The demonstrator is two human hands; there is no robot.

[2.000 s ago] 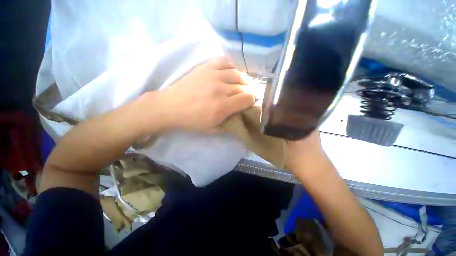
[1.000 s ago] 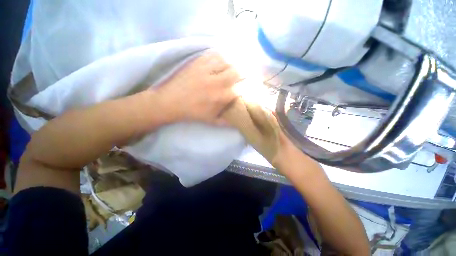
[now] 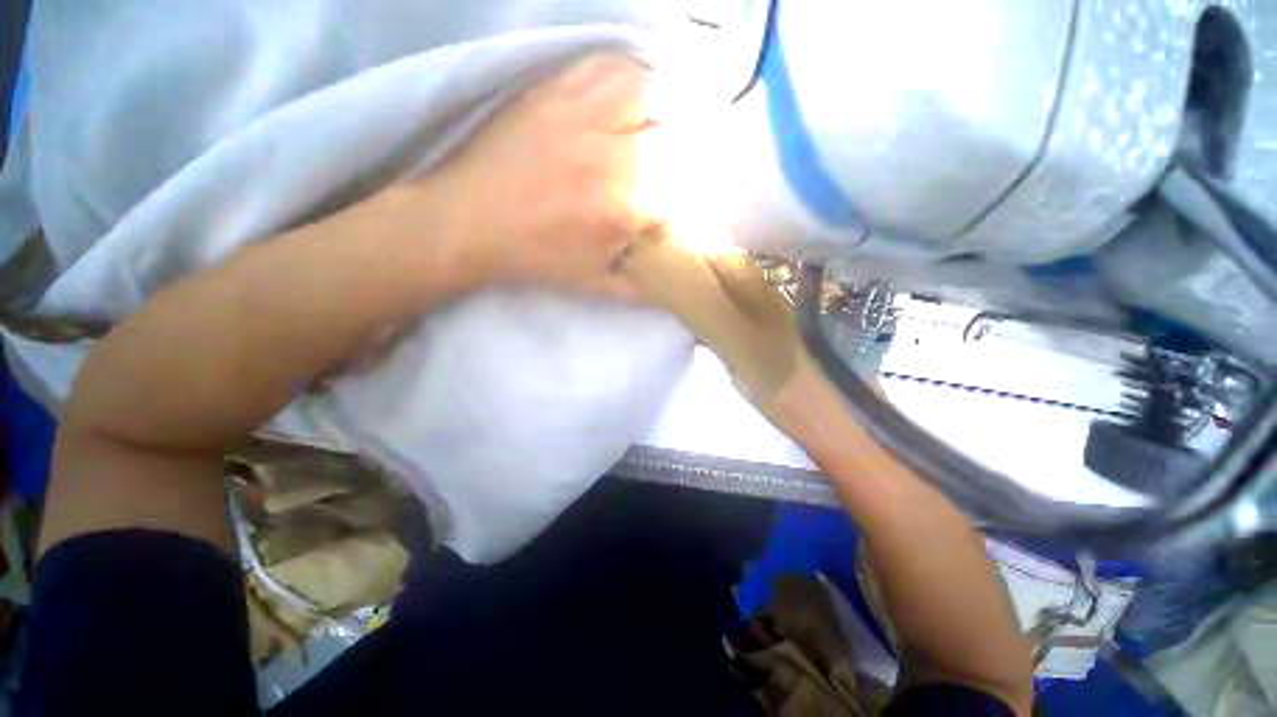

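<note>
My left hand (image 3: 560, 182) lies over the white and khaki garment beside the very bright lamp glare, its fingertips washed out. The khaki fabric (image 3: 710, 301) runs from my left hand towards my right wrist. The broad white fabric (image 3: 518, 399) spreads over the table on the left and hangs over its front edge. My right forearm (image 3: 880, 490) reaches up from below; my right hand is mostly hidden by the khaki fabric and glare, so its fingers cannot be seen. The presser foot area (image 3: 784, 276) is partly lost in glare.
The white sewing machine head (image 3: 952, 126) with a blue stripe stands at upper right. A curved dark and chrome ring (image 3: 896, 446) crosses the right side. Khaki pieces (image 3: 329, 525) fill a bin below left. More brown pieces (image 3: 805, 644) and a white piece (image 3: 1076, 602) lie below the ribbed table edge (image 3: 728, 474).
The view has shifted, so the machine head shows more and the shiny ring has moved right. Both hands stay at the fabric near the glare. The white fabric's lower fold hangs a little lower.
</note>
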